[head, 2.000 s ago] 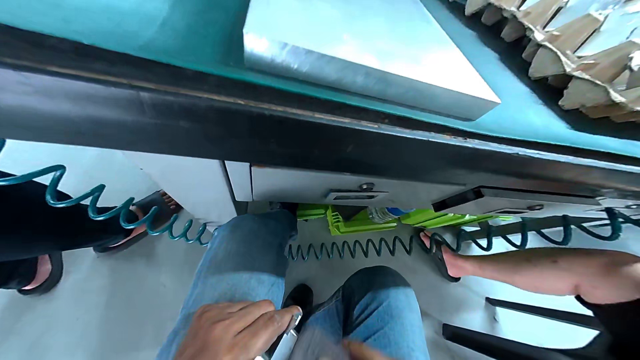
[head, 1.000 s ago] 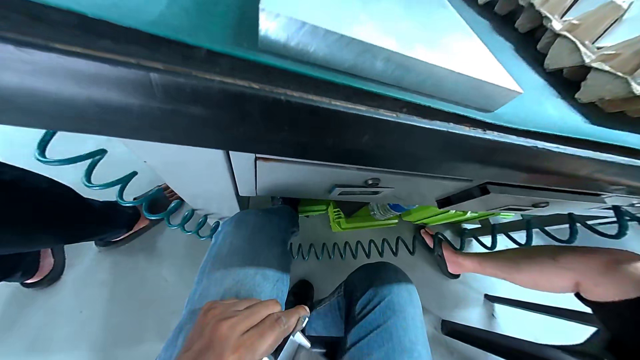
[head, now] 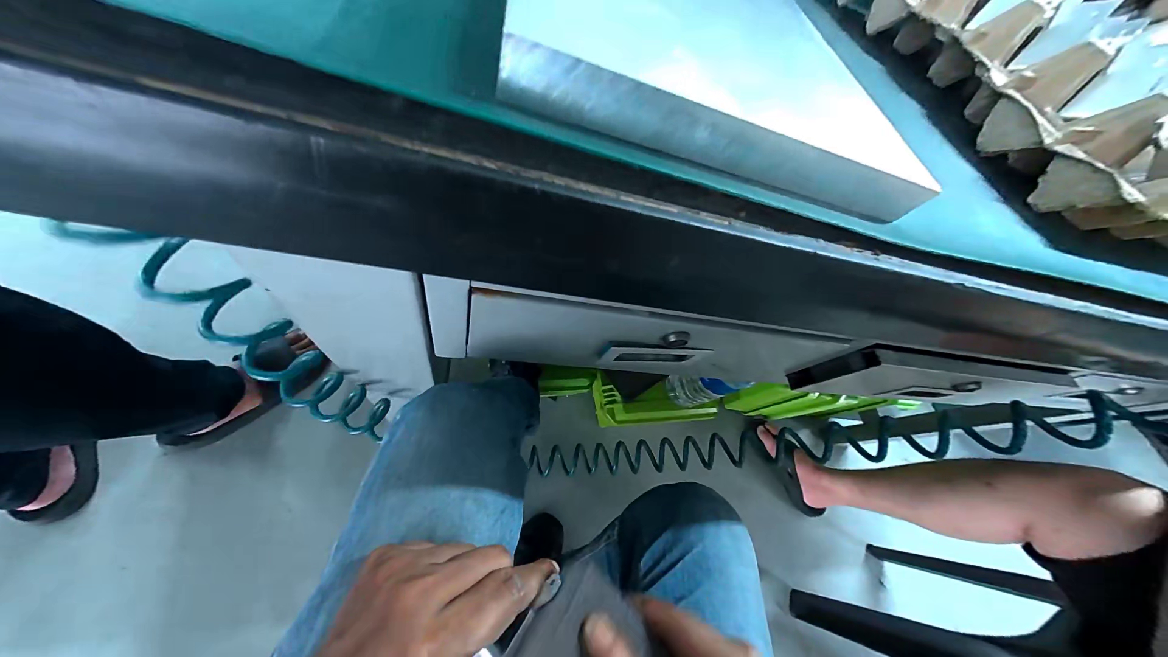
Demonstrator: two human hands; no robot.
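Observation:
Low at the bottom centre, above the jeans-clad knees, my left hand [head: 429, 598] pinches a small metal part [head: 547, 584] between thumb and fingers; most of the part is hidden. Close on its right, my right hand [head: 675, 630] is blurred and cut by the lower edge, its fingertips on a grey cloth [head: 584, 611]. The cloth lies between the two hands. On the bench's teal mat [head: 365, 41] rests a thick metal block [head: 712, 119], touched by neither hand.
The bench's dark front edge [head: 365, 182] crosses above my knees, with drawers [head: 584, 333] below. Coiled green hoses [head: 639, 456] hang underneath. A green plastic crate [head: 639, 406] holds a bottle. Cardboard egg-type trays [head: 1077, 137] lie at upper right. People's legs [head: 949, 502] are on both sides; chair legs [head: 912, 620] stand at right.
My right hand and the grey cloth show more plainly beside my left hand than one second ago. My left hand keeps its hold on the metal part.

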